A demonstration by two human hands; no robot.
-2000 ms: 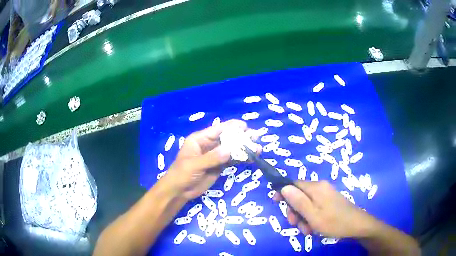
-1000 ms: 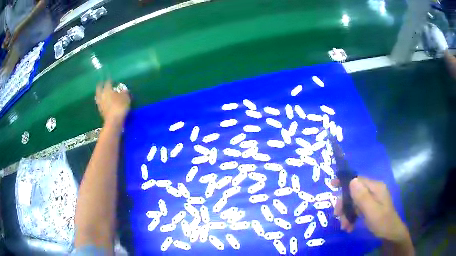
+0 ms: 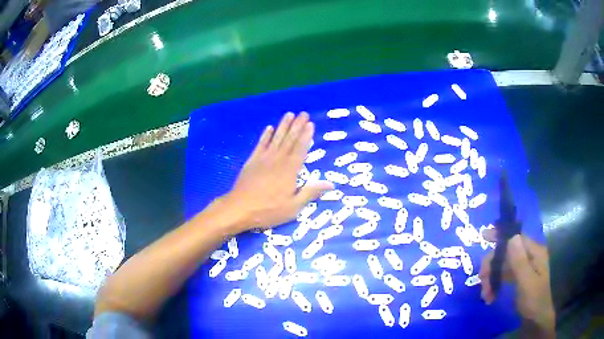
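Many small white plates (image 3: 366, 245) with dark holes lie scattered on the blue mat (image 3: 225, 142). My left hand (image 3: 275, 175) is spread flat, palm down, over the left part of the mat, against some plates; it hides what is under it. My right hand (image 3: 520, 265) is at the mat's right edge and holds a slim dark tool (image 3: 506, 212), its tip pointing away from me. Nothing is seen at the tool's tip.
The green conveyor belt (image 3: 265, 59) runs beyond the mat. White housings (image 3: 158, 84) sit spaced on it, one (image 3: 459, 59) near the mat's far right corner. A clear bag of parts (image 3: 76, 222) lies left. A grey post (image 3: 575, 43) stands at right.
My left hand has moved from the belt onto the mat's left part. My right hand has moved from the plates to the mat's right edge. The white housing once held is no longer in my left hand.
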